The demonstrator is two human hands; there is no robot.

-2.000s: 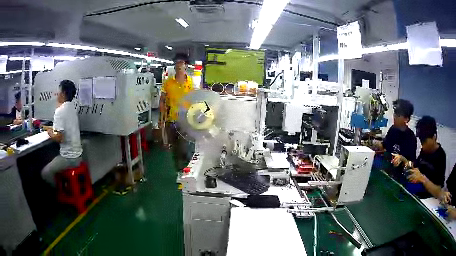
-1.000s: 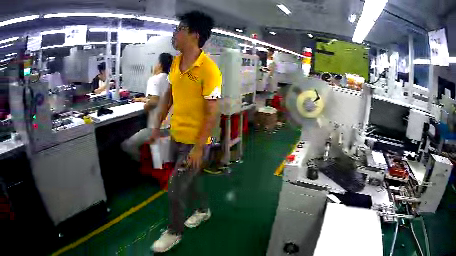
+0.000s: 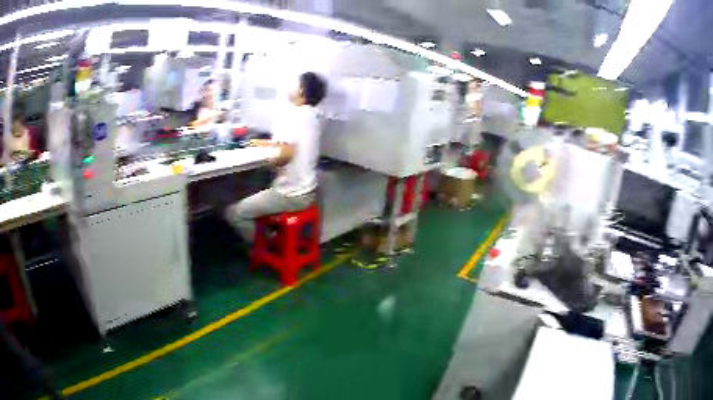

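Neither of my hands is in the picture. Nearest in front of me, at the lower right, is a white board [image 3: 564,367], cut off by the bottom edge. Behind it stands the equipment bench [image 3: 469,344] with a dark keyboard [image 3: 569,277] and a pale yellow reel [image 3: 532,169]. An orange-brown fixture [image 3: 650,314] sits at the right. The picture is blurred, so small parts cannot be told.
A green floor [image 3: 352,344] with yellow lines runs ahead and left. A person in white [image 3: 295,152] sits on a red stool [image 3: 288,248] at a long bench [image 3: 234,162]. A white cabinet [image 3: 137,262] stands left; a large grey machine [image 3: 379,117] stands behind.
My view has swung left, so the bench and white board now lie at the right. The person in yellow walked close on the left and is now out of the picture.
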